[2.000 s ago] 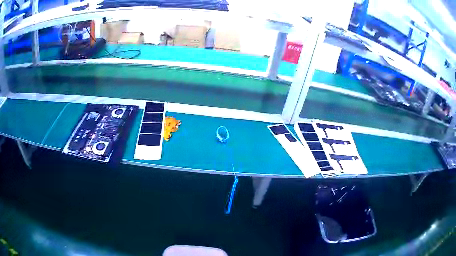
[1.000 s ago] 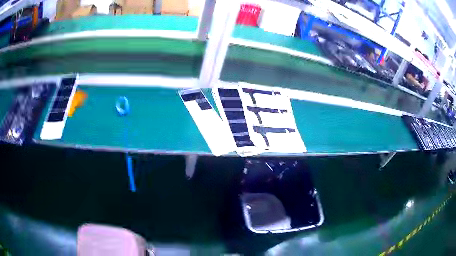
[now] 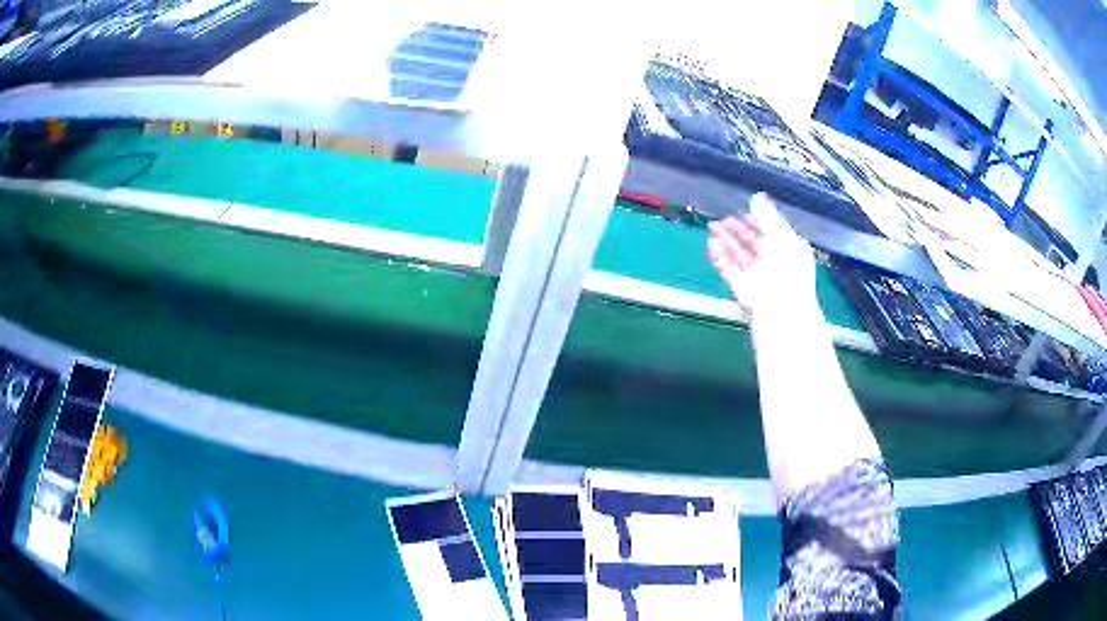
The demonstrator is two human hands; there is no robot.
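My right hand (image 3: pixel 759 257) is raised at the right of centre, by the front edge of the upper shelf (image 3: pixel 753 200). It looks empty, with its fingers apart and partly bent; glare blurs it. My left hand is out of view. Below on the teal bench (image 3: pixel 304 522) lie a narrow white sheet with black pieces (image 3: pixel 443 552), a backing sheet with black rectangles (image 3: pixel 550 552) and a white sheet with black branched shapes (image 3: pixel 668 546). Their lower ends are cut off. Another black-and-white strip (image 3: pixel 71 449) lies at left beside orange flex cables (image 3: pixel 104 463).
A pale post (image 3: pixel 528 328) rises at centre. A blue wrist strap (image 3: pixel 211 528) lies on the bench. A laptop (image 3: pixel 18 406) is cut off at left. Dark open units (image 3: pixel 741 121) lie on the upper shelf; others (image 3: pixel 1074 516) are at the right edge.
The view has swung right and up, bringing the upper shelf close. My right hand and patterned sleeve have come into view. The bin has left the picture.
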